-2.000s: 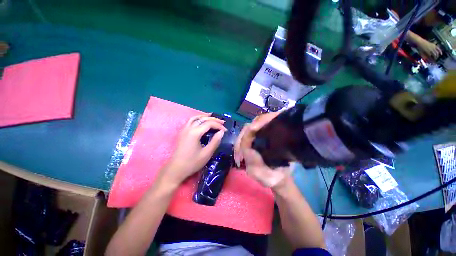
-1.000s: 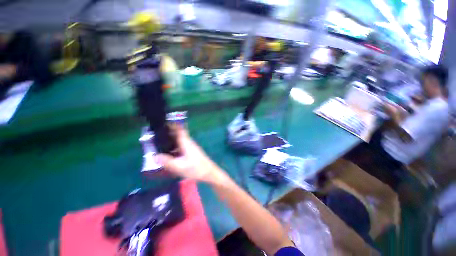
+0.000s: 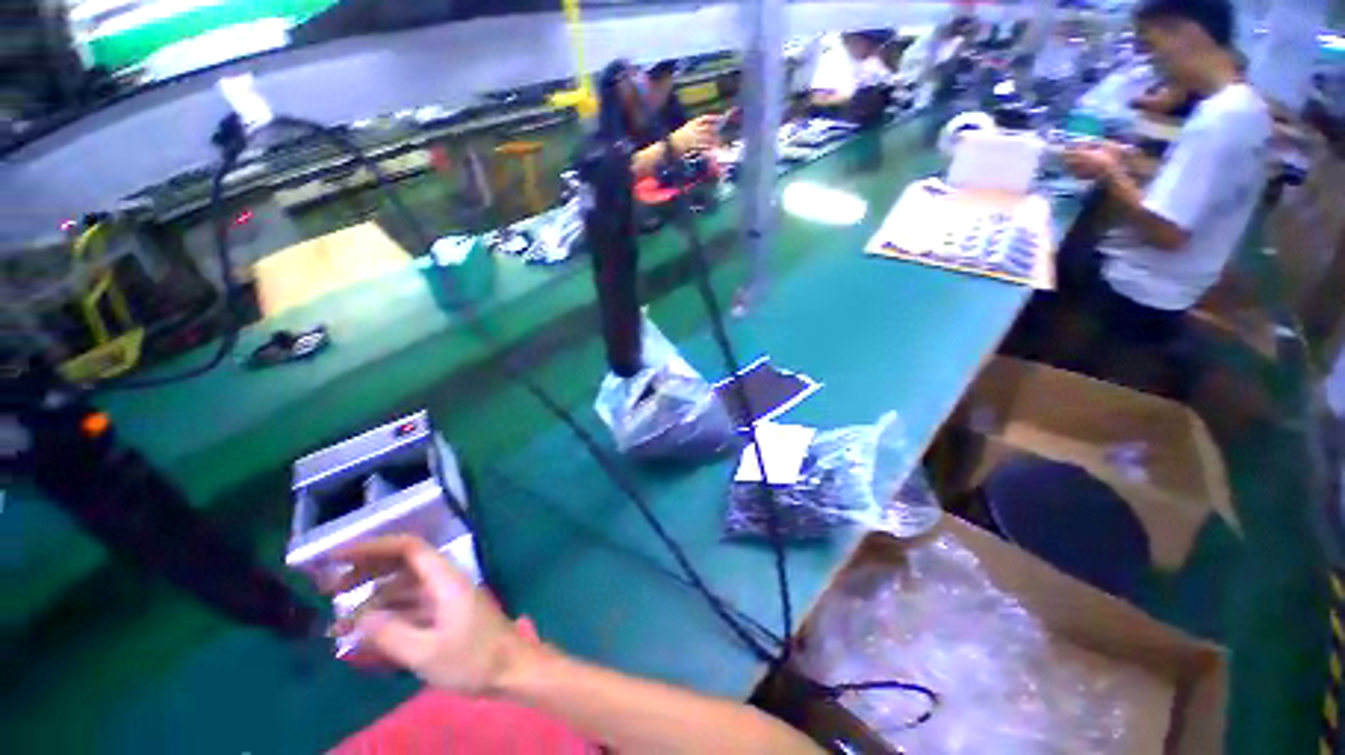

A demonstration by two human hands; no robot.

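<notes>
My right hand (image 3: 428, 612) is in front of the white-grey screw feeder (image 3: 460, 549), near the lower left of the view, with its fingers apart and partly bent. It looks empty. The large black electric screwdriver (image 3: 162, 531) hangs tilted at the left, its lower end just left of my fingers; I see no grip on it. The pink foam pad (image 3: 472, 726) shows only in part at the bottom edge, below my forearm. The black device is not in view. My left hand is not in view.
A grey bag (image 3: 664, 413) wraps the foot of an upright black tool (image 3: 612, 251). Bagged parts (image 3: 804, 494) lie near the bench edge. Open cartons (image 3: 1195, 664) stand at the right, one with clear film. A thin black cable crosses the bench. A person (image 3: 1202, 177) works farther back.
The view has swung right and up. The device has left the view, and so has my left hand, seen two seconds ago. My right hand was around the screwdriver and is now off it.
</notes>
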